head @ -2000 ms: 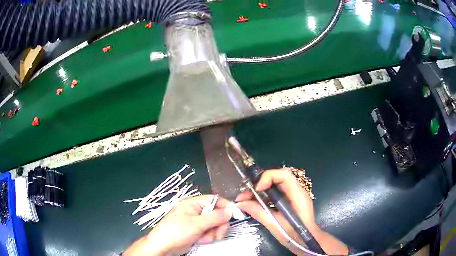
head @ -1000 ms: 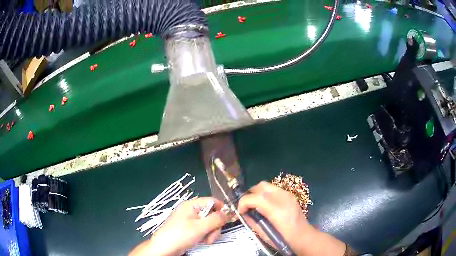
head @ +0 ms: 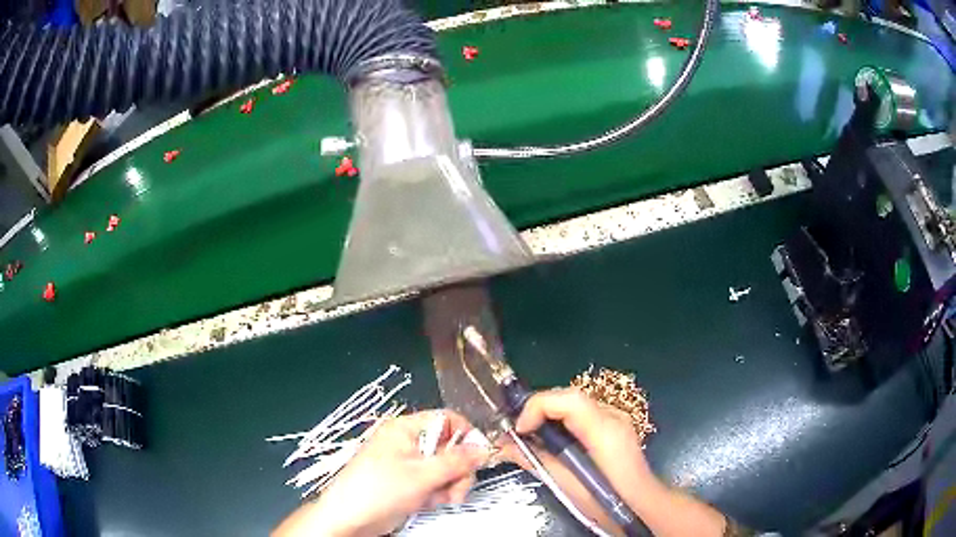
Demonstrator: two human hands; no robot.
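My right hand (head: 587,430) holds the black soldering iron (head: 571,456) with its silvery feed tube alongside; the metal tip points up and left over the brown-grey work plate (head: 459,367). My left hand (head: 409,467) is close beside it, white covering on its fingertips, pinching something small and pale at the fingertips; I cannot tell exactly what. White lead wires lie in a crossed pile (head: 341,425) at the left and in a row (head: 487,509) in front, partly under my hands. Small copper-coloured metal terminals (head: 618,399) are heaped right of the plate, partly behind my right hand.
The fume hood (head: 430,226) stands above the plate, with a black ribbed hose (head: 210,58). The solder feeder (head: 875,226) and a dark metal holder (head: 823,299) are at the right. Bundled wires (head: 103,407) and a blue bin (head: 37,462) are at far left. Red parts lie on the green belt.
The iron's tip has moved down from near the hood to over the plate, then slightly up and right. My hands remain close together. The red parts on the belt have shifted left.
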